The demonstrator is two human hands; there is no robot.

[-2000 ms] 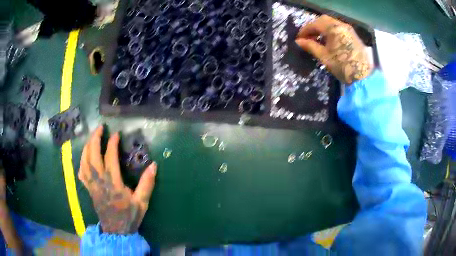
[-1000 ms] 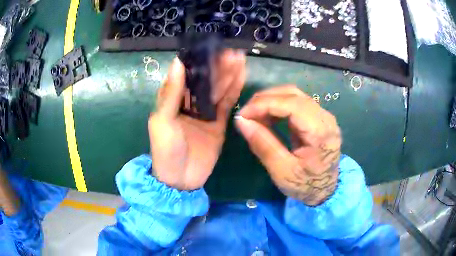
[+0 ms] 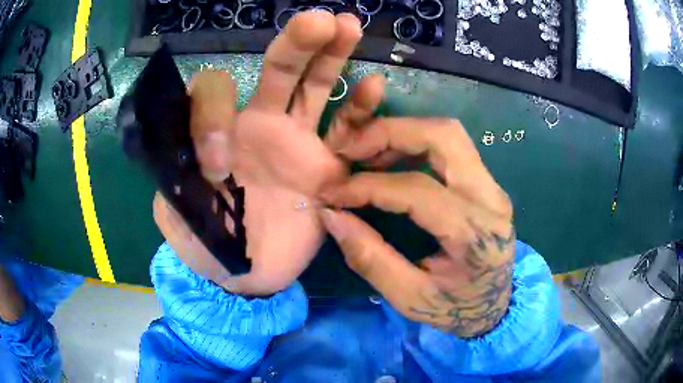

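Observation:
My left hand [image 3: 262, 157] is palm up in front of me and holds a black housing [image 3: 180, 164] under its thumb, tilted, with slots at its lower end. A small clear part [image 3: 302, 203] lies on the palm near its right edge. My right hand [image 3: 442, 224] is at the palm's right edge, thumb and index fingertips nearly together beside the clear part. Whether anything is pinched between those fingertips cannot be seen.
The parts tray [image 3: 517, 86] spans the back, with black ringed parts [image 3: 419, 28], clear parts [image 3: 479, 51] and a white packet [image 3: 605, 37]. A housing [image 3: 81, 88] lies on the yellow line [image 3: 86, 187], more at far left. Thin rings [image 3: 552, 114] lie on the green surface. Another person's arm [image 3: 11, 299] shows lower left.
My left hand has lifted the housing from the bench and turned palm up, tilting it left. My right hand has come from the tray's clear parts to the left palm.

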